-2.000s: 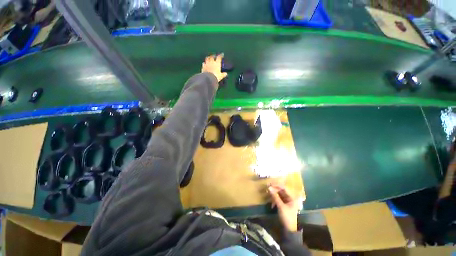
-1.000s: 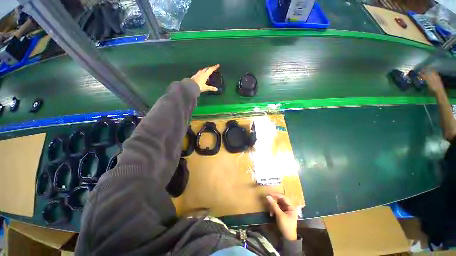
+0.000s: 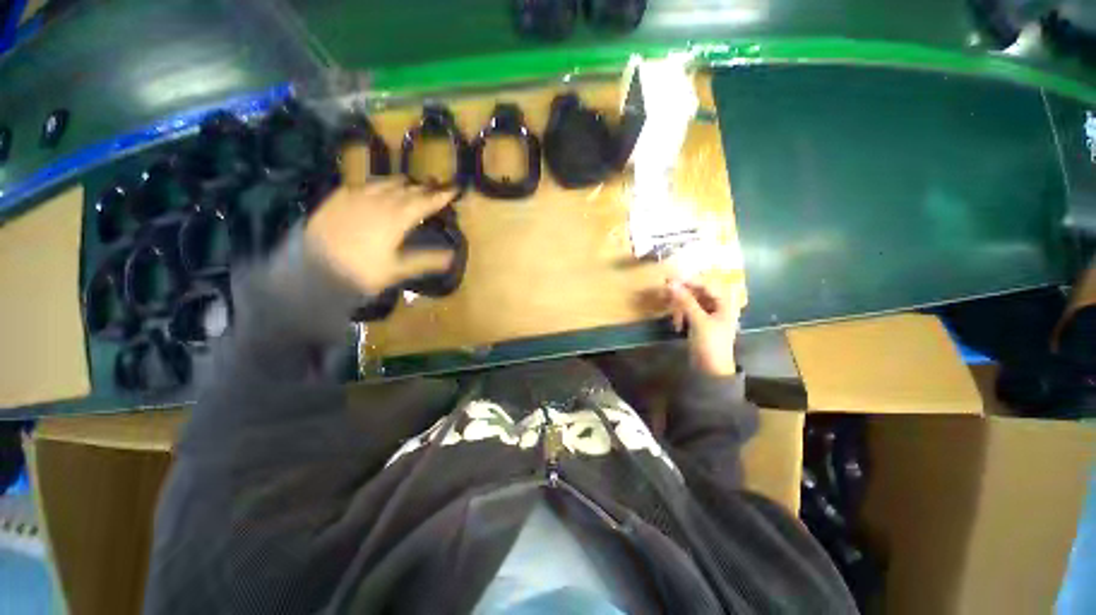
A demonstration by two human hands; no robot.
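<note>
My left hand [image 3: 382, 234] is blurred, fingers spread, above black parts at the left of the cardboard mat [image 3: 547, 258]. A solid black inner cover [image 3: 442, 255] lies at its fingertips; I cannot tell if they touch. Open black housing frames [image 3: 506, 153] stand in a row along the mat's far edge. Right of them is a frame with a closed black centre [image 3: 581, 144]. My right hand [image 3: 703, 306] is at the mat's right edge, thumb and finger close together; whether something small is between them cannot be told.
Many black frames [image 3: 149, 274] lie on the green bench at left, beside a cardboard piece [image 3: 39, 300]. A block with shiny white wrap [image 3: 663, 180] is on the mat. Open cartons [image 3: 895, 366] are below the bench. Assembled housings [image 3: 547, 15] sit on the conveyor [image 3: 445, 27].
My left hand has moved back from the belt to the left of the mat. The two housings remain on the belt. The view has tilted down. My right hand stays by the mat's right edge.
</note>
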